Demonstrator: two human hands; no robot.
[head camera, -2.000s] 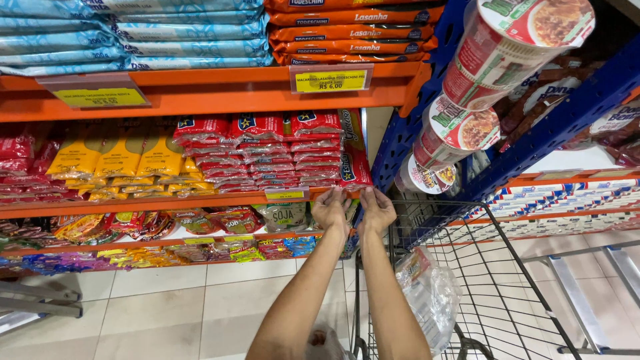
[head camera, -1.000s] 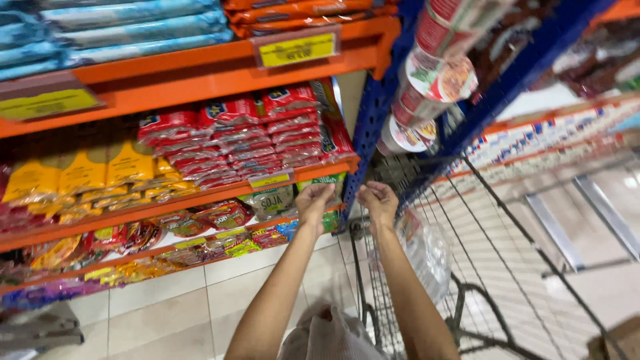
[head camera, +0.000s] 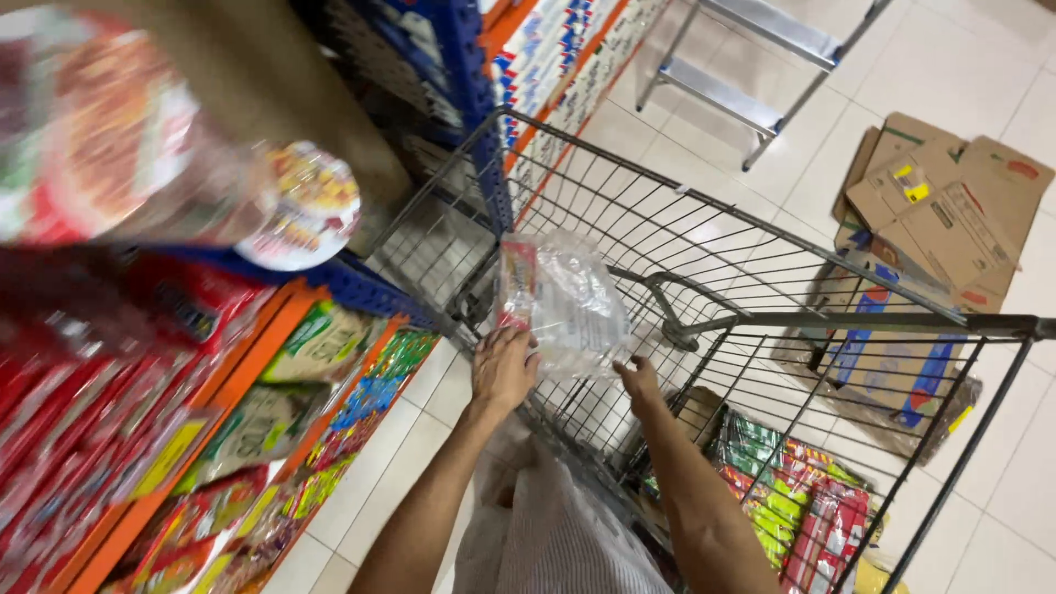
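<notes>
A clear plastic bag (head camera: 582, 309) with a red printed strip lies in a black wire shopping cart (head camera: 660, 177). My left hand (head camera: 505, 367) rests at the bag's lower left corner; whether its fingers grip the plastic cannot be told. Beside the bag's lower right edge, my right hand (head camera: 638, 381) has its fingers apart and holds nothing. Further down in the cart area, seen through the wires, are red packets (head camera: 825, 528) and green packets (head camera: 775, 503).
Shelves with red packets (head camera: 49, 412) and soy packs (head camera: 318, 342) stand at the left, under hanging instant-noodle cups (head camera: 301, 206). A blue upright (head camera: 462, 58) is ahead. A metal step stool (head camera: 726, 95) and flattened cardboard (head camera: 949, 214) are on the tiled floor.
The view has swung right, toward the cart. Both hands have moved from the shelf edge to the plastic bag in the cart.
</notes>
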